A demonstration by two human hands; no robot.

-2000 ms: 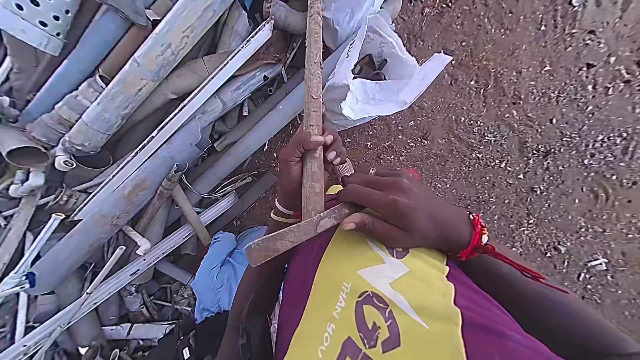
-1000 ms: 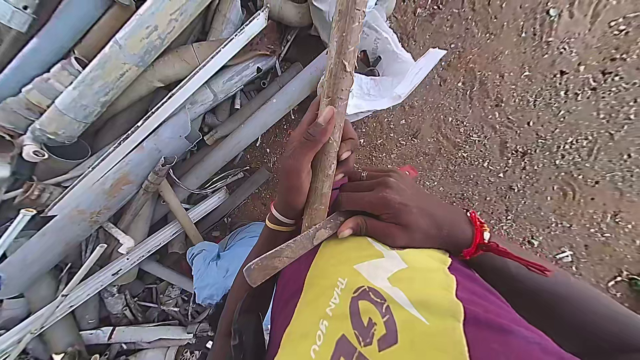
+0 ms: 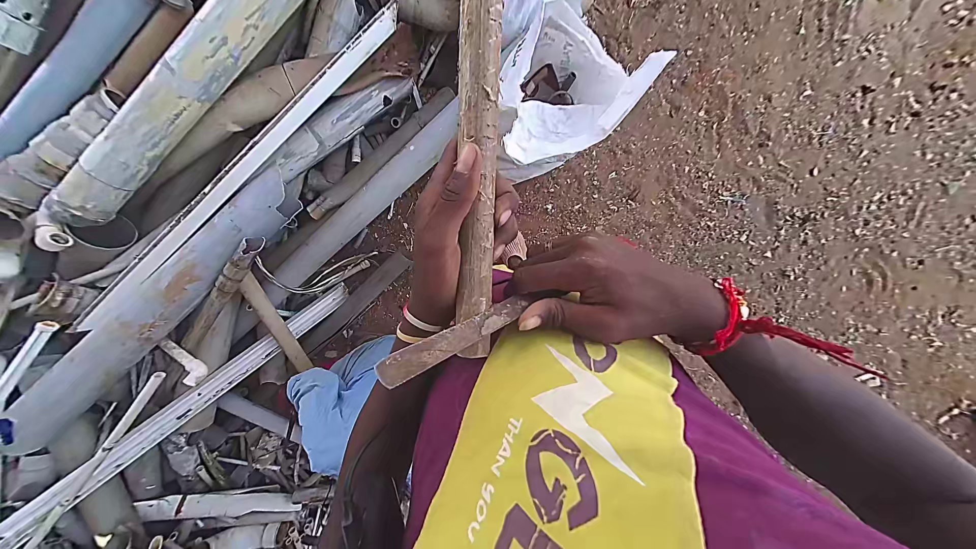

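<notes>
A long wooden stick (image 3: 479,99) runs from the top edge of the head view down to my waist, and my left hand (image 3: 450,221) is closed around it. A flat metal blade (image 3: 435,349) with a worn, rounded end lies slantwise at the stick's lower end. The thumb and fingers of my right hand (image 3: 610,290) grip the blade's other end. A small ribbed brown piece (image 3: 516,248) shows between the two hands; what it belongs to is hidden by my fingers.
Old plastic pipes (image 3: 183,282) and fittings are heaped at the left. An opened white sack (image 3: 560,126) holding dark pieces stands at the top centre. Light blue cloth (image 3: 339,400) lies beside my left forearm. Brown gritty soil (image 3: 801,168) covers the right side.
My left thumb now lies up along the stick, where two seconds ago the fingers wrapped it lower down. My right hand keeps its place on the blade.
</notes>
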